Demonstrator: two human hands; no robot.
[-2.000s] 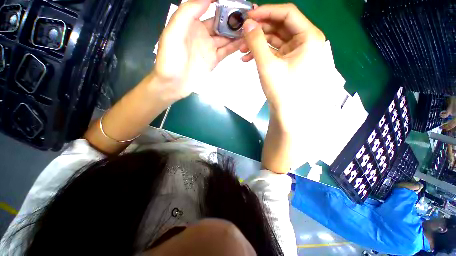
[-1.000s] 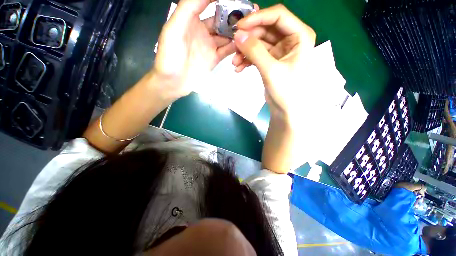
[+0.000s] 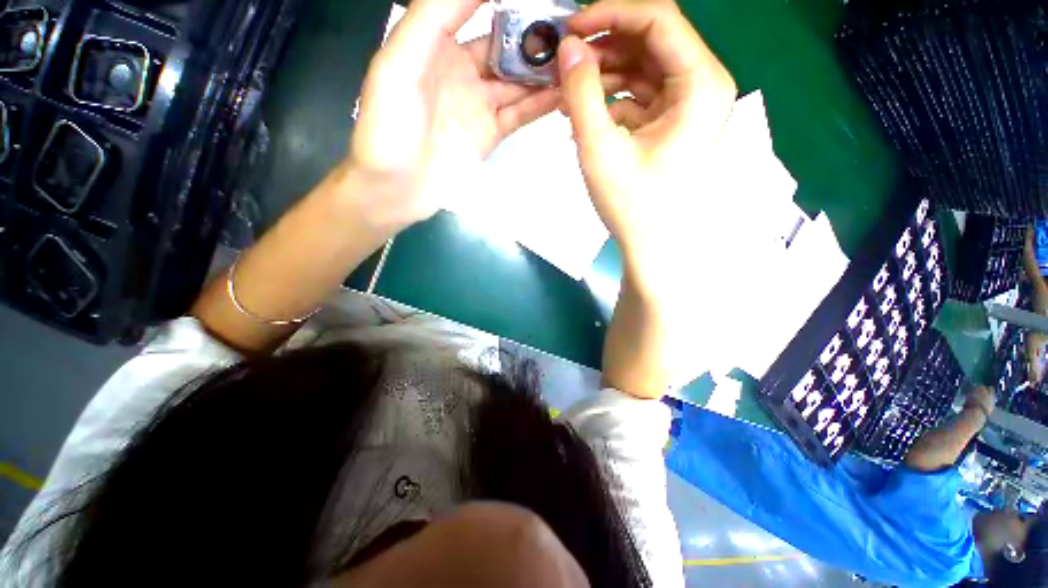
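Note:
My left hand (image 3: 431, 126) holds a small grey-silver camera housing (image 3: 514, 53) in its fingers at the top edge of the picture. The housing's round dark lens opening faces the camera. My right hand (image 3: 632, 103) is at the housing's right side, with thumb tip and index finger close together beside the lens opening. Whether a small piece is between those fingertips cannot be seen. Bright white sheets (image 3: 546, 213) lie loose and overlapping on the green mat (image 3: 448, 276) below my hands, with details washed out.
A black blister tray (image 3: 115, 190) with rounded-square pockets is at the left. A black tray with rows of small white parts (image 3: 856, 345) is at the right. Dark stacked trays (image 3: 942, 115) stand at the upper right. A person in a blue smock (image 3: 793, 494) is at the lower right.
My right fingertips moved in front of the lens opening, then back to the housing's right side, leaving the opening more visible. My left hand has barely moved. The other person's arm has shifted.

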